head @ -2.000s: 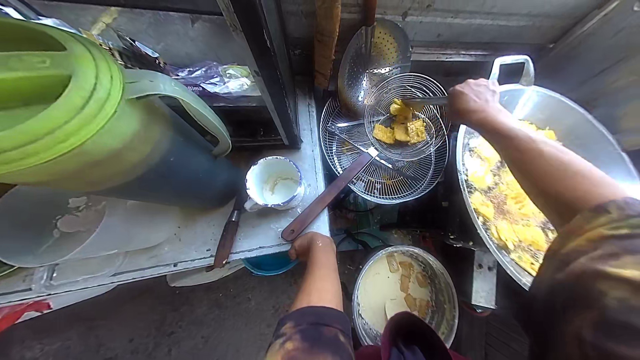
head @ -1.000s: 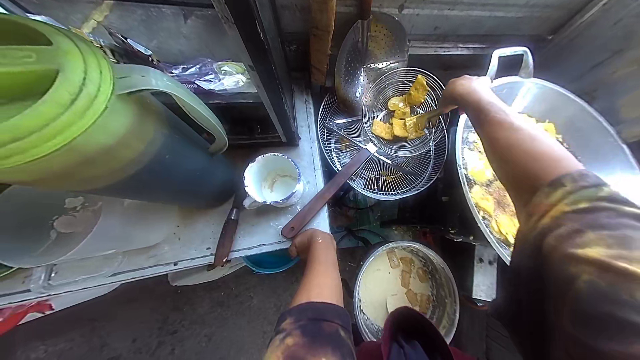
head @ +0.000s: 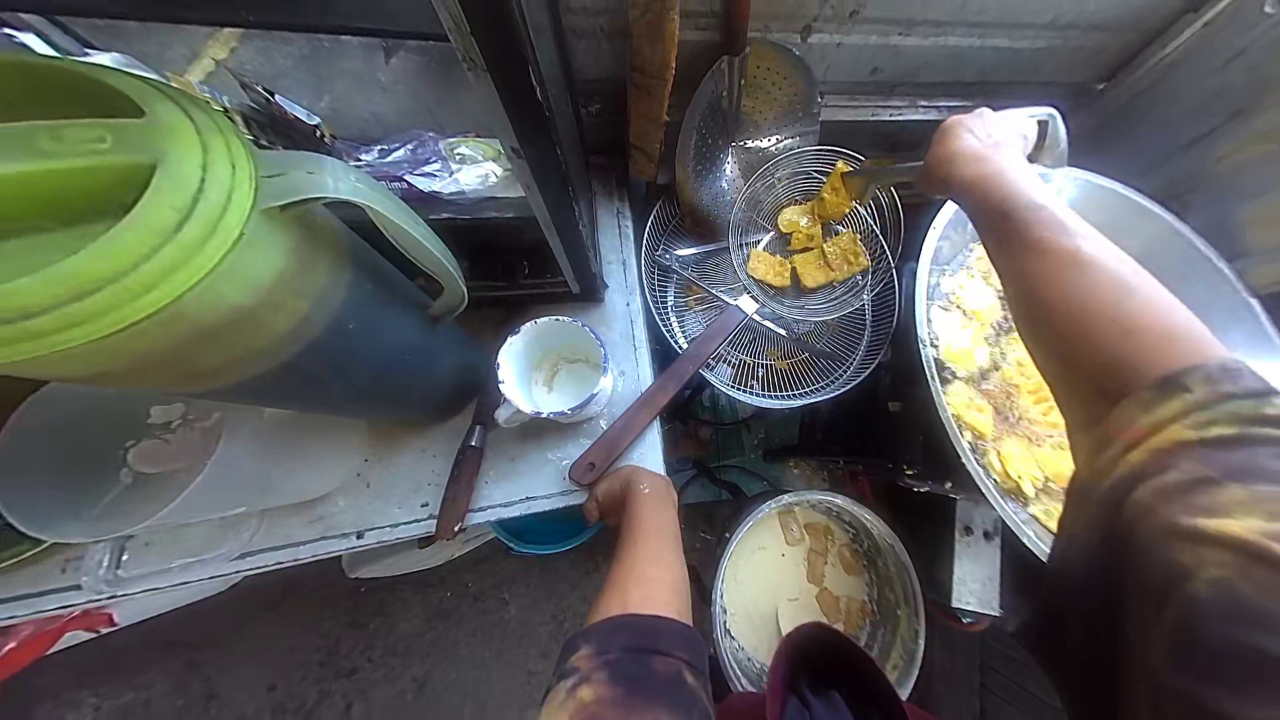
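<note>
My right hand (head: 968, 155) grips the metal handle of a utensil whose end reaches over the small wire strainer (head: 757, 215). Several fried golden pieces (head: 812, 268) lie in that strainer, which rests over a larger wire basket (head: 790, 385). Below my right forearm is a wide metal pan (head: 1150, 215) with yellow pieces frying in oil. My left hand (head: 632, 490) rests at the counter edge by the end of a strainer's wooden handle (head: 660, 395); its fingers are partly hidden, and I cannot tell whether they grip anything.
An enamel mug (head: 553, 370) and a wooden-handled knife (head: 461, 485) are on the counter, beside a large green-lidded jug (head: 230, 230). A pot of batter with pieces in it (head: 820, 590) stands low in front. A perforated ladle (head: 770, 110) leans at the back.
My right hand moved toward me, then back up toward the pan's handle. More fried pieces lie in the small strainer than two seconds ago. My left hand has stayed at the counter edge.
</note>
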